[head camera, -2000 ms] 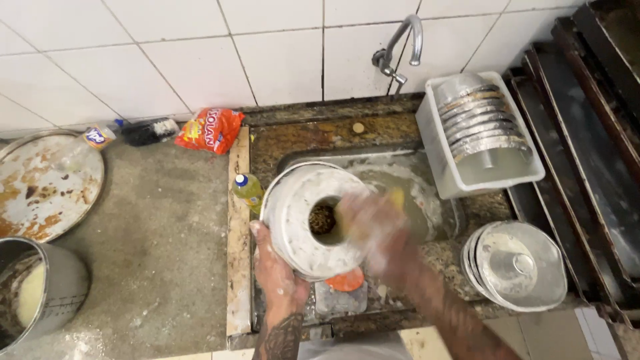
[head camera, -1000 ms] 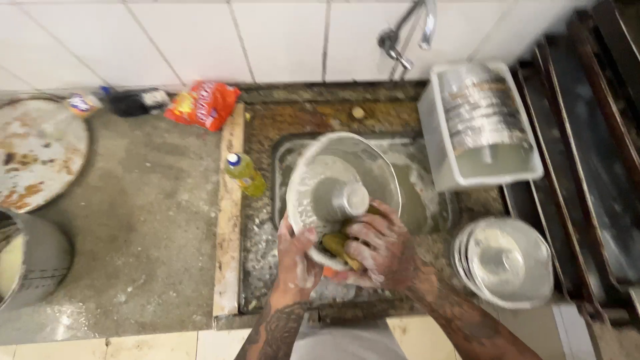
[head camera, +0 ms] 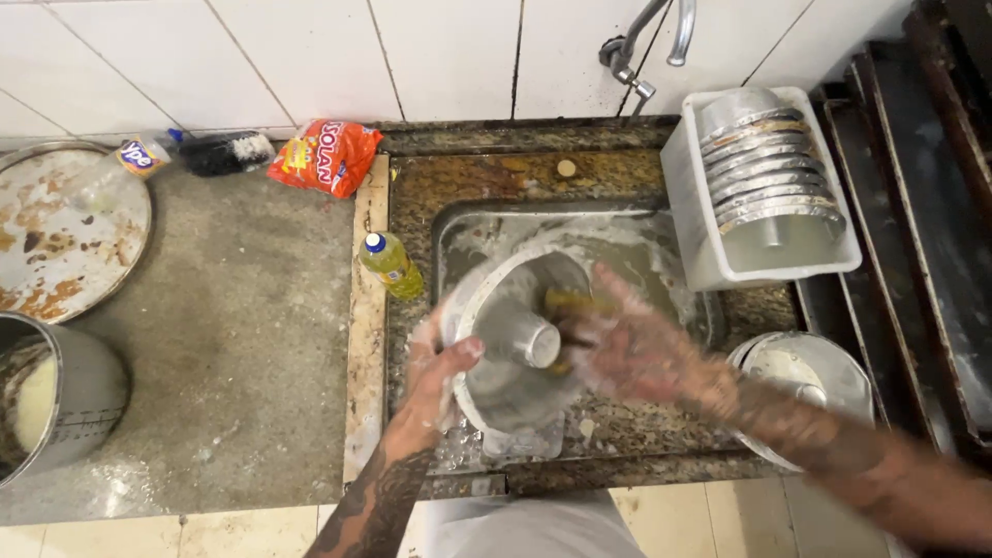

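A metal ring cake pan (head camera: 496,387) with a central tube is tilted over the front of the sink (head camera: 697,325), its inside facing up. My left hand (head camera: 438,368), soapy, grips the pan's left rim, thumb over the edge. Blurred by motion, my right hand (head camera: 628,341) is at the pan's right inner side with a yellowish sponge (head camera: 577,301) at its fingers. Cloudy, foamy water lies in the sink. Left of it stands a bottle of yellow-green liquid detergent (head camera: 394,267) with a blue cap.
A white plastic bin (head camera: 790,275) holds several ring pans at the right. More pans (head camera: 841,364) are stacked in front of it, beside dark baking trays (head camera: 891,194). The faucet (head camera: 628,70) is above. Leftward are an orange packet (head camera: 325,159), a round stained tray (head camera: 77,232) and a pot (head camera: 89,387).
The pan showed its other side two seconds ago and now shows its inside. Since one second ago, my right hand has moved from the pan's near edge to its right side.
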